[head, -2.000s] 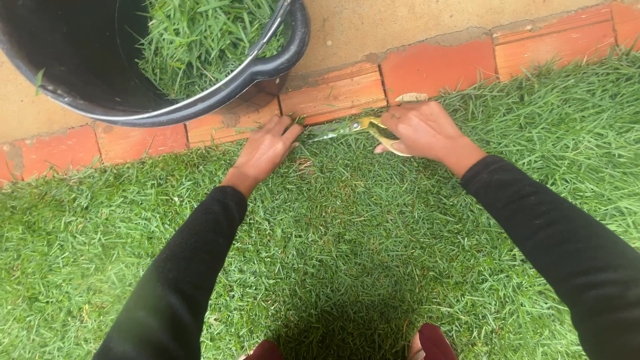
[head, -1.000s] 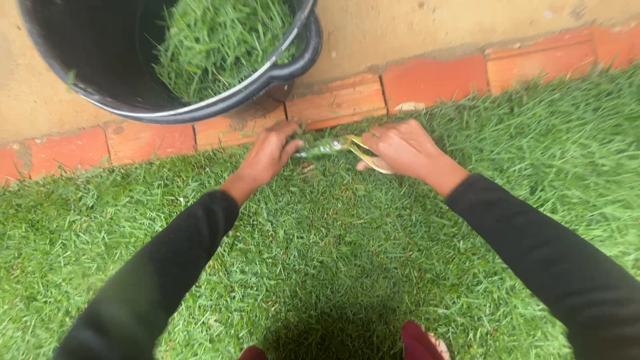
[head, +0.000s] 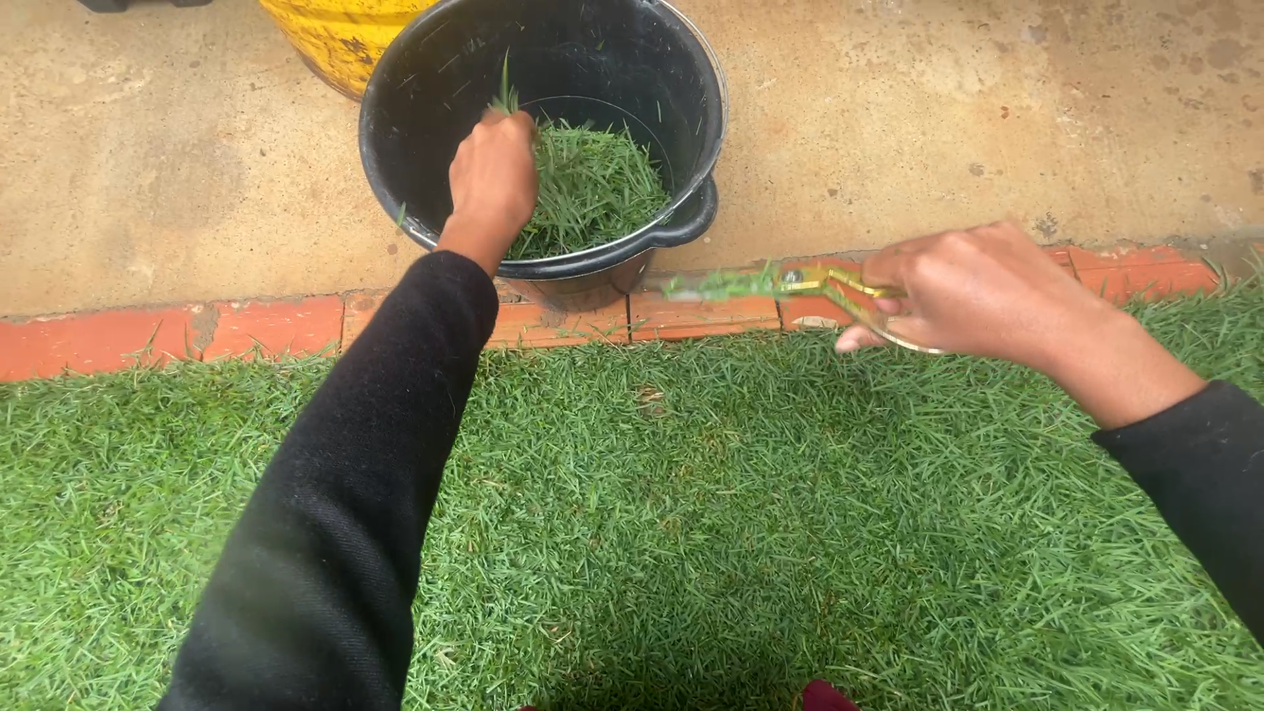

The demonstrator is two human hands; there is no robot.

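Observation:
My left hand [head: 494, 178] is inside the black plastic bucket [head: 691, 109], closed around some grass blades [head: 507, 87] that stick up above its fingers. Below and beside it, a heap of cut grass [head: 597, 188] lies in the bucket. To the right, my right hand [head: 978, 291] grips scissors with gold-coloured handles [head: 839, 286]. Their blades point left over the brick edging, with bits of grass clinging to them; whether the blades are apart cannot be told.
A row of red bricks [head: 272, 326] divides the lawn [head: 691, 513] from the concrete paving [head: 938, 118]. Behind the bucket stands a worn yellow container [head: 341, 39]. A bit of maroon footwear or clothing [head: 828, 697] shows at the bottom edge.
My left hand has moved from the grass beside the bricks up into the bucket. The scissors in my right hand have lifted from the lawn's edge. The view has shifted toward the paving.

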